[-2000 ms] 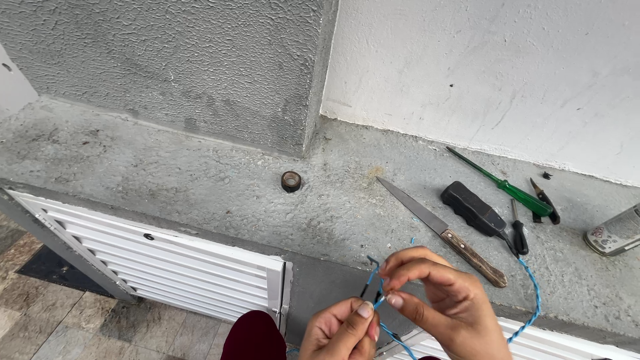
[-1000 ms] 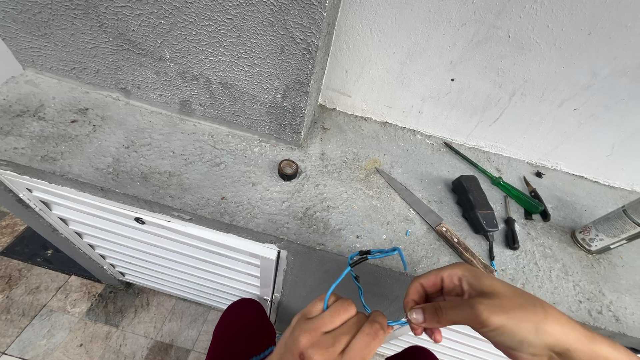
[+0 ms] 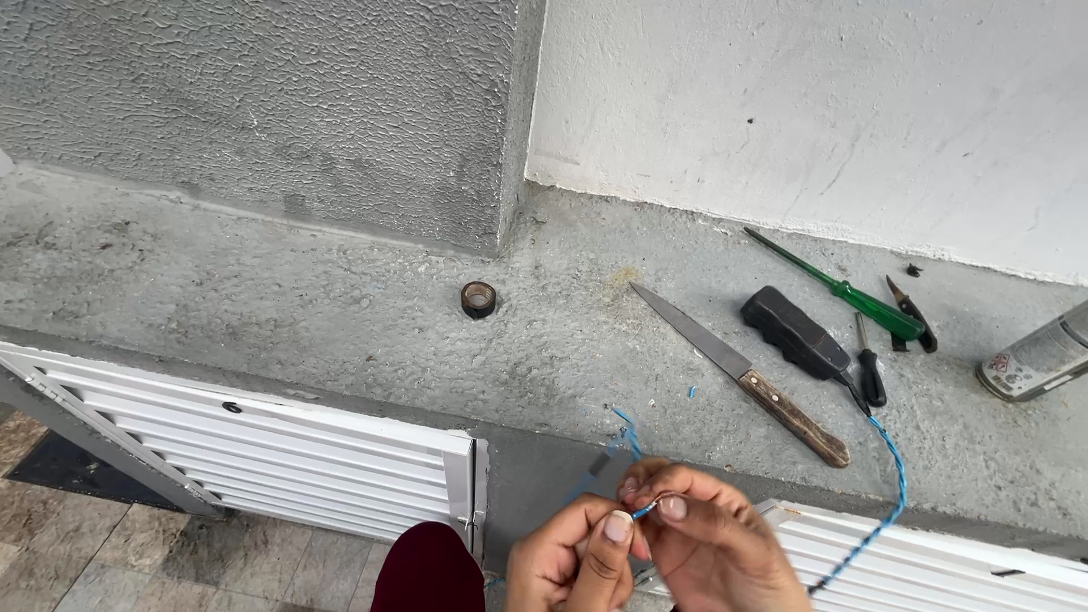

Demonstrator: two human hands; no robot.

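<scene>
My left hand [image 3: 578, 548] pinches a blue insulated wire [image 3: 642, 512] between thumb and index finger at the bottom centre. Bare copper strands show at its end, and my right hand [image 3: 705, 527] grips them between thumb and fingers. Beyond the hands, another twisted blue length with black tape on it is blurred. On the ledge lie a kitchen knife with a wooden handle [image 3: 786, 416] and a black plastic device [image 3: 795, 331], from which a twisted blue cord [image 3: 897, 476] hangs over the edge. A roll of black electrical tape [image 3: 478, 299] is further left.
A green-handled screwdriver [image 3: 875, 310], a small black screwdriver [image 3: 869, 374], a small dark-handled blade [image 3: 916, 316] and a spray can [image 3: 1037, 357] are at the right of the concrete ledge [image 3: 280, 314]. White louvered doors [image 3: 280, 459] stand below its edge, beside my knee [image 3: 429, 569].
My hands have come together at the wire's end; a second ago they were further apart. The taped blue loop above them has dropped and swung. The right hand now pinches bare copper.
</scene>
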